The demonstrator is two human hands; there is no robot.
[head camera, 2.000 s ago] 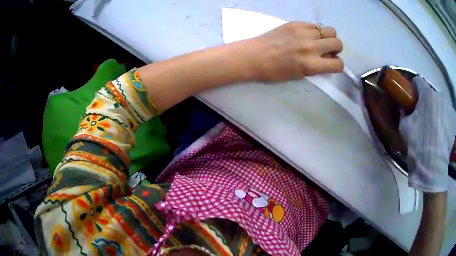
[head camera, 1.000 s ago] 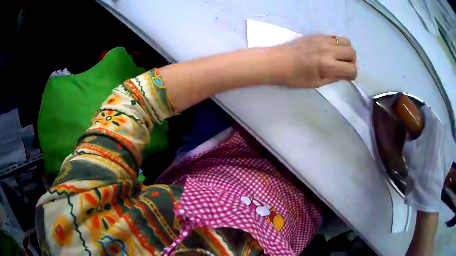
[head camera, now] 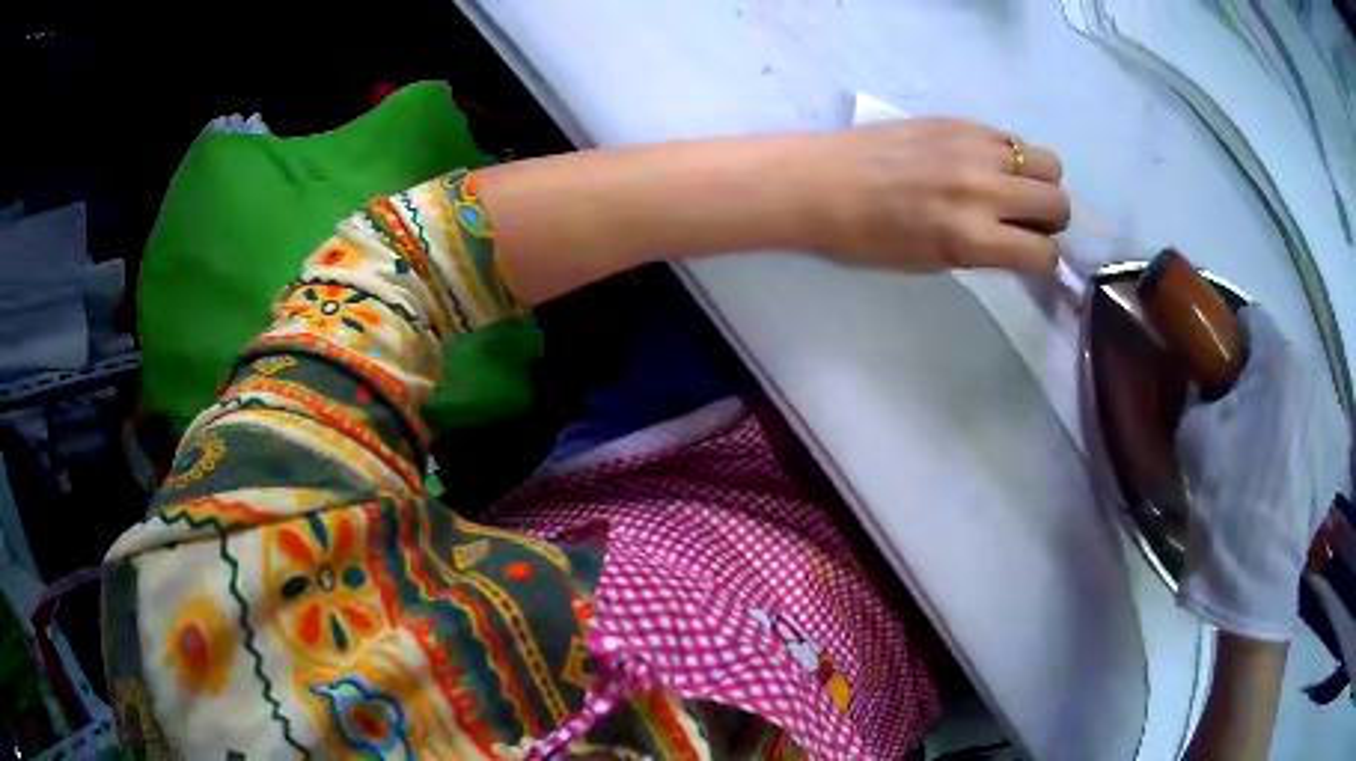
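Observation:
A curved white band piece [head camera: 1026,308] lies on the pressing table [head camera: 907,394]. Its far end shows beyond my left wrist, and its near end comes out below the iron. My bare left hand [head camera: 967,196], with a ring, pinches a thin strip at the band's edge just ahead of the iron's tip. My right hand [head camera: 1254,476], in a white glove, is closed round the brown handle of the iron [head camera: 1138,409]. The iron's shiny metal body rests on the band. My left fingertips are partly hidden from view.
Stacked thin curved layers [head camera: 1234,141] lie along the table's far side. A green cloth [head camera: 246,268] is heaped at the left, below the table edge. Pale fabric pieces [head camera: 45,290] lie at the far left. A dark cord or object [head camera: 1328,595] is at the right rim.
The view has shifted, and less of the band's far end shows beyond my left wrist. The iron's tip is closer to my left fingers. Both hands keep their hold.

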